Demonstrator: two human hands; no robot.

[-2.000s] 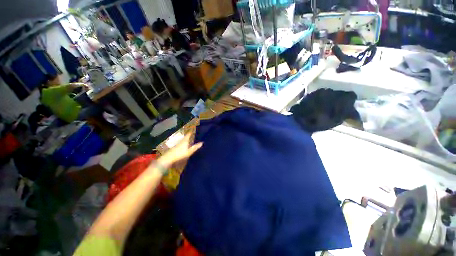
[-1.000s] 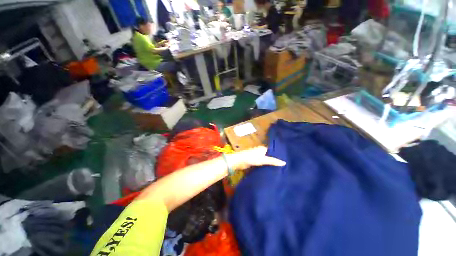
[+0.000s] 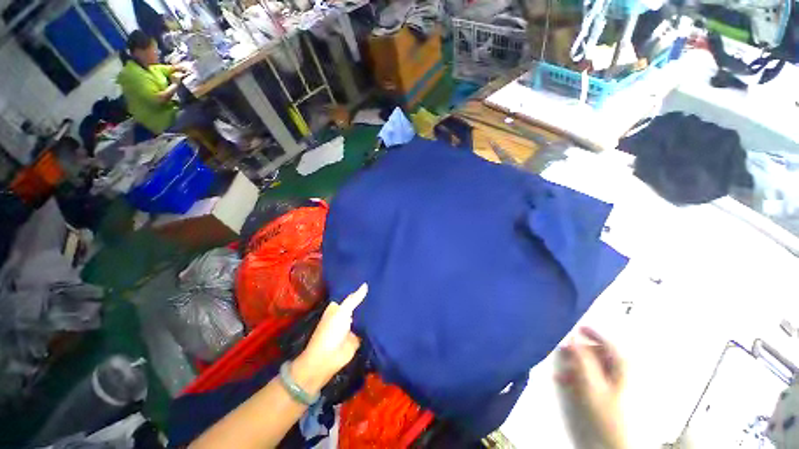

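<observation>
A navy garment piece [image 3: 447, 263] lies spread over the left edge of the white table and hangs over its front left side. My left hand [image 3: 335, 340] is at the cloth's left lower edge, index finger extended against it; whether it grips any cloth cannot be told. My right hand [image 3: 597, 373] is blurred above the white table, right of the cloth and apart from it, fingers bent; I cannot tell if it holds anything small.
A black fabric piece [image 3: 688, 158] lies at the table's back. Part of the sewing machine [image 3: 785, 421] shows at the right edge. Red plastic bags [image 3: 282, 263] and a grey bag [image 3: 208, 302] sit below left. A person [image 3: 149, 83] sits at a far table.
The view has swung back right. The navy piece is turned and spread differently, with a folded flap at its right. My left hand is lower on its edge, and my right hand has come into view.
</observation>
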